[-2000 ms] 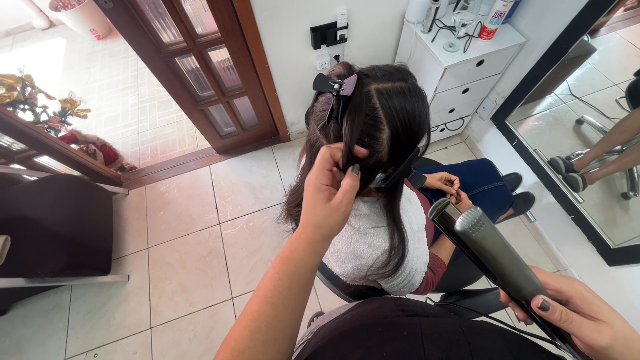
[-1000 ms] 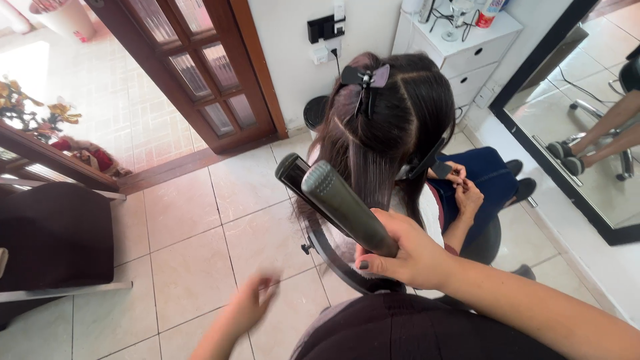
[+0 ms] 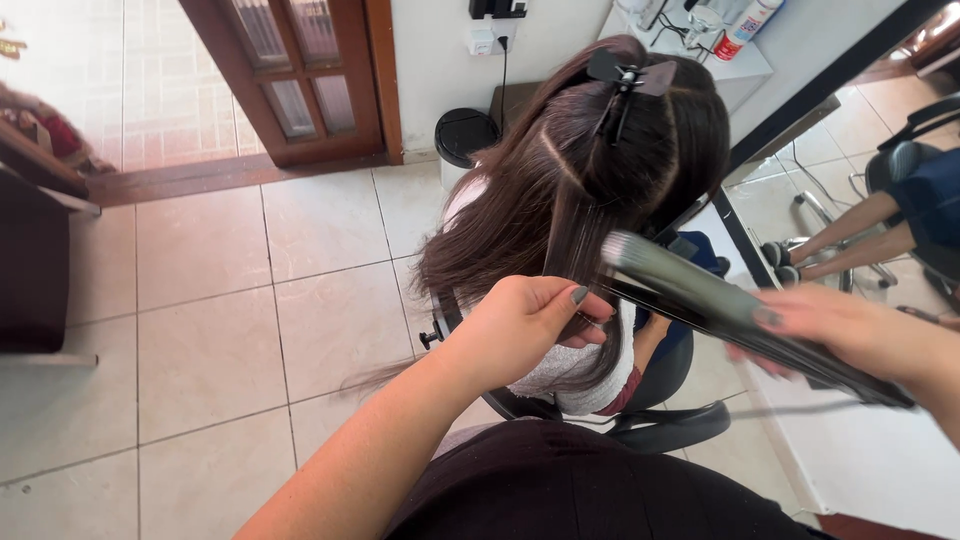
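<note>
A seated person's long dark hair [image 3: 495,210] hangs down the back, parted in sections, with a black hair clip [image 3: 626,82] on top of the head. My left hand [image 3: 532,322] pinches a thin section of hair [image 3: 577,232] between thumb and fingers. My right hand [image 3: 832,330], slightly blurred, holds a hair straightener [image 3: 690,289]. Its plates are apart, and their tips lie beside the pinched section, just right of my left fingertips. Whether hair lies between the plates I cannot tell. A light towel [image 3: 555,371] covers the person's shoulders.
The chair's black armrest [image 3: 675,427] is close in front of me. A lidded bin [image 3: 466,135] stands by the wall. A white drawer unit [image 3: 739,71] holds a spray can [image 3: 746,30]. At right leans a black-framed mirror [image 3: 750,240]; a wooden door [image 3: 322,82] is at upper left.
My left hand, free and low at the left one second ago, now grips a hair section. The straightener has moved right, its tips now beside that section. The view is closer to the head.
</note>
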